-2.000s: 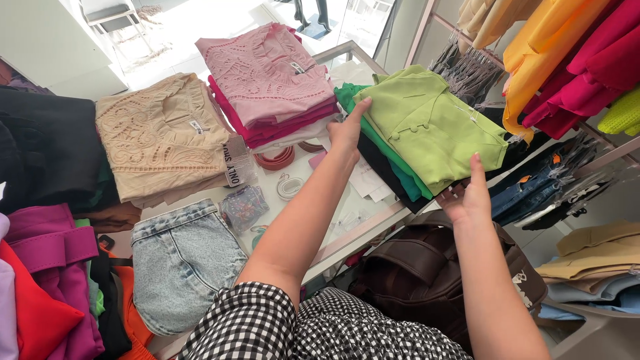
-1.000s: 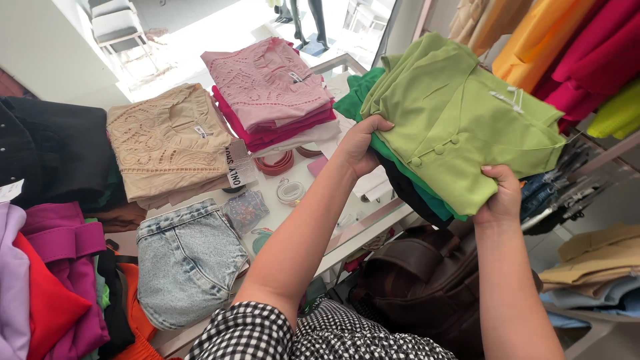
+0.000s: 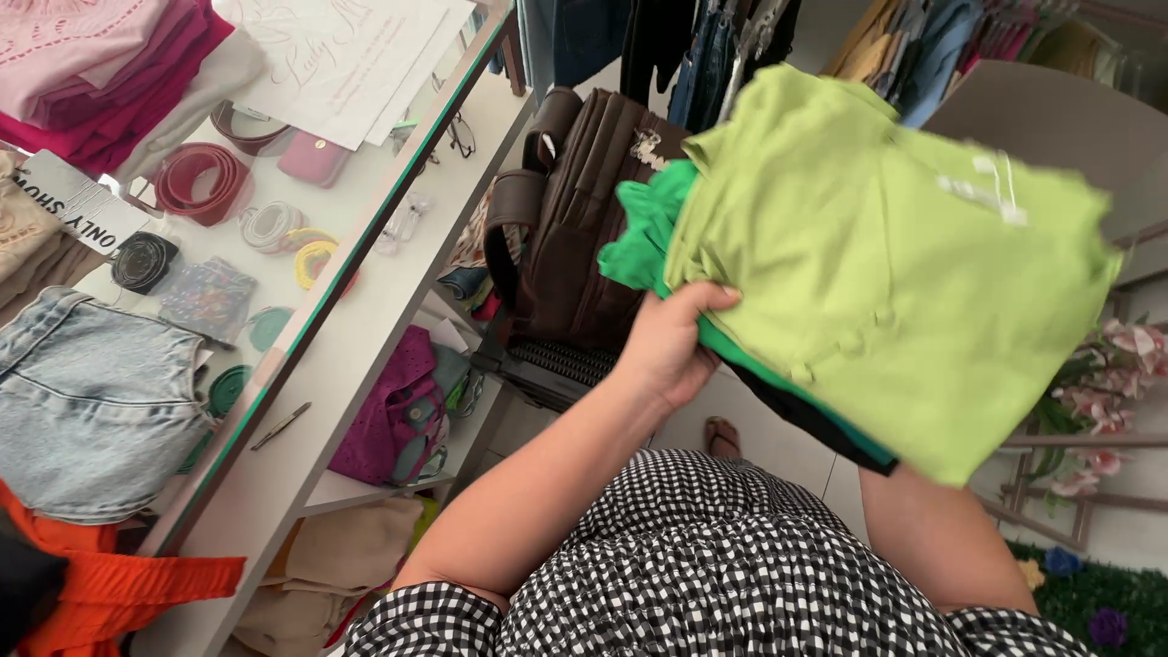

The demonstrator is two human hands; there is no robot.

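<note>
A stack of folded garments is held in front of me, away from the glass counter. On top lies a lime-green garment [image 3: 876, 274] with covered buttons and a white tag; bright green cloth [image 3: 643, 228] and black cloth [image 3: 794, 415] show beneath it. My left hand [image 3: 680, 342] grips the stack's left edge, thumb on top and fingers below. My right forearm reaches under the stack's near right side, where the cloth hides my right hand.
The glass-topped counter [image 3: 365, 219] at left bears pink folded garments [image 3: 82, 64], denim shorts [image 3: 91, 401] and rolled belts [image 3: 201, 182]. A dark brown backpack [image 3: 584, 255] stands beyond it. A grey chair [image 3: 1068, 137] and pink flowers [image 3: 1113, 392] are at right.
The green stack has moved right, away from the counter's edge, still in my hold. My right hand, visible on its near edge earlier, is now hidden beneath. The view has swung right and down.
</note>
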